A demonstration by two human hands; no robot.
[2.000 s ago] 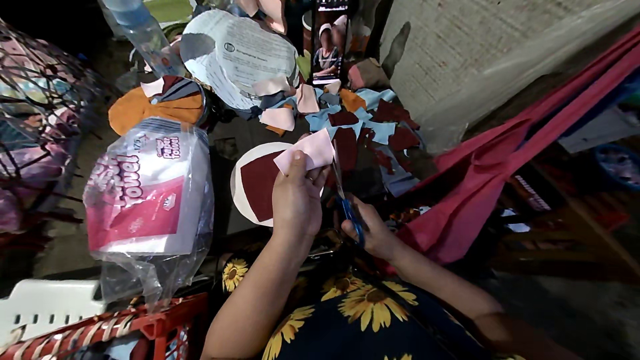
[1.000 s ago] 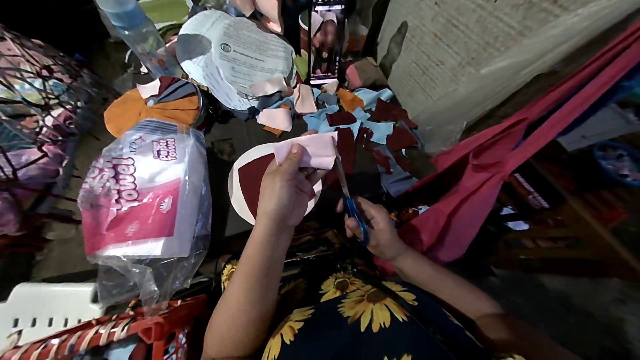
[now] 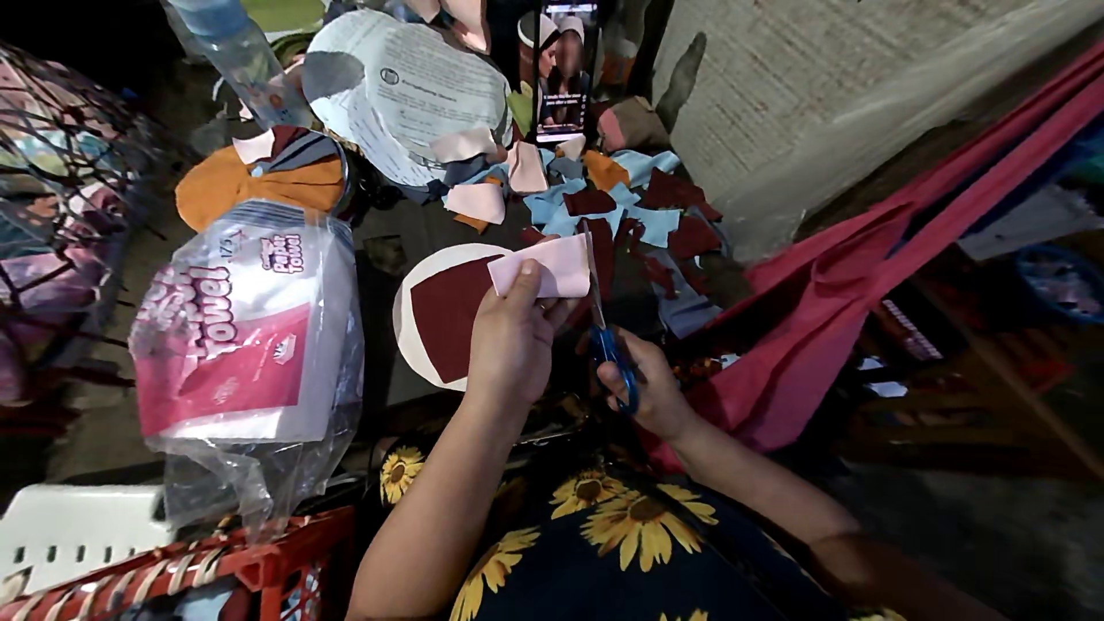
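My left hand [image 3: 517,332] pinches a pale pink fabric piece [image 3: 552,267] between thumb and fingers, above a white disc [image 3: 414,345] with a dark maroon fabric piece [image 3: 448,315] on it. In my right hand [image 3: 647,384] are blue-handled scissors [image 3: 614,358], their blades pointing up along the pink piece's right edge. Whether the blades are touching the fabric cannot be told. Beyond both hands lie fabric scraps [image 3: 653,226] in light blue, maroon, pink and orange.
A plastic paper towel pack [image 3: 250,336] lies left, below an orange fabric round [image 3: 207,185]. Printed paper rounds [image 3: 414,86], a plastic bottle [image 3: 237,56] and an upright phone [image 3: 565,78] stand behind. Pink cloth [image 3: 802,345] hangs at right; a red plastic crate [image 3: 276,561] is near left.
The pink piece, tilted up to the right two seconds ago, has been turned flatter and spread over the maroon piece's upper right side. The scissors remain at its right edge.
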